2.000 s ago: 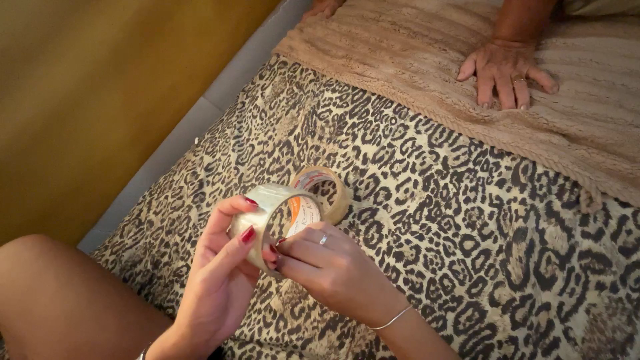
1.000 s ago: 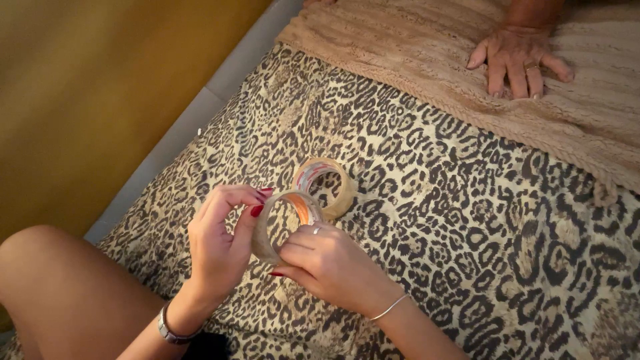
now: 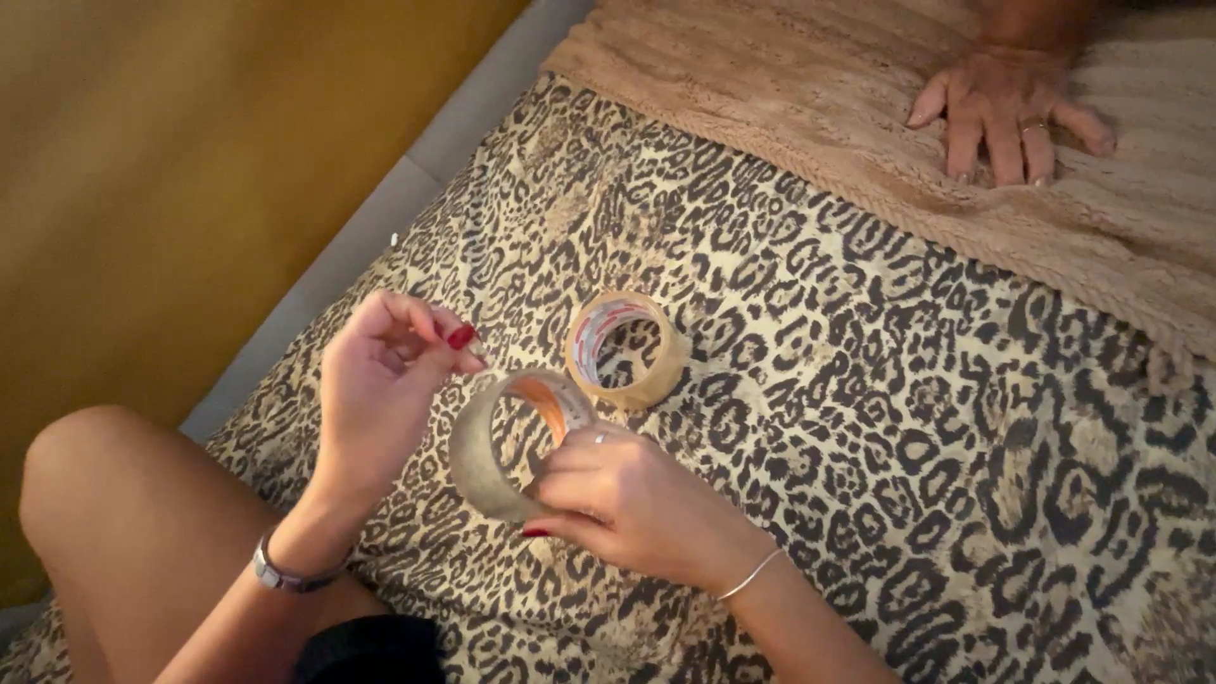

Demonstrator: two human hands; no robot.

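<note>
My right hand [image 3: 632, 503] grips the lower right side of a wide roll of clear packing tape [image 3: 477, 461], its fingers inside the orange-lined core and its thumb below. Up and left of that roll is my left hand [image 3: 385, 380], its thumb and index fingertips pinched together just off the rim. Whether a clear strip of tape lies between those fingertips cannot be made out. A second roll of packing tape [image 3: 670, 372], tan with red marks inside its core, lies on the leopard-print fabric [image 3: 807, 456], just behind the held roll.
Another person's hand [image 3: 1012, 119] rests flat on a tan plush blanket [image 3: 817, 142] at the upper right. My bare knee [image 3: 123, 475] is at the lower left. A grey strip [image 3: 380, 204] runs beside a mustard-yellow surface [image 3: 190, 171] on the left.
My left hand was at the rim of the held roll; now it is apart from it, up and to the left. My right hand keeps hold of the roll.
</note>
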